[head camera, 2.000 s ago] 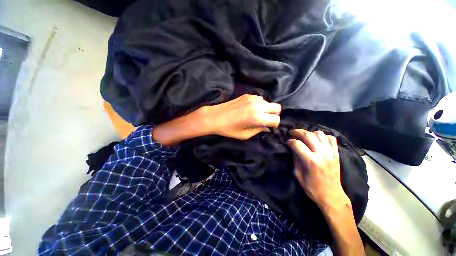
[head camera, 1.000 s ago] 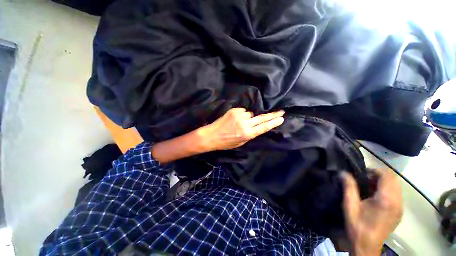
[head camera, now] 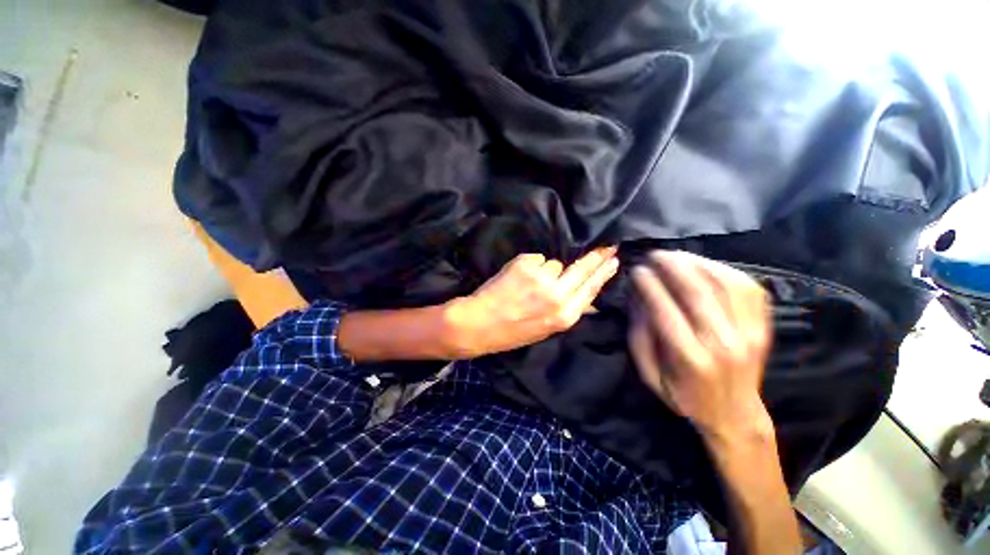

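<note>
A large black to navy garment (head camera: 413,163) lies heaped over the lap and the surface in front of me. Its shiny blue-grey panel (head camera: 760,163) spreads to the upper right. A thin seam (head camera: 809,280) curves through the black cloth right of my hands. My left hand (head camera: 537,298) lies on the black cloth at the centre, fingers pointing right, fingertips at a fold; whether it pinches cloth is not clear. My right hand (head camera: 706,331) is just right of it, blurred, fingers bent down over the cloth; its fingertips are hard to make out.
A white sewing machine head with a blue band (head camera: 961,255) stands at the right edge. A thin black cable (head camera: 914,434) runs below it beside a dark round object (head camera: 966,466). An orange-tan board (head camera: 255,287) and dark cloth pieces (head camera: 206,352) are at left.
My right hand moved out to the lower right, then back beside my left hand. The black cloth now spreads further right, covering part of the cable. My left hand's fingers extended, and it stays near the centre.
</note>
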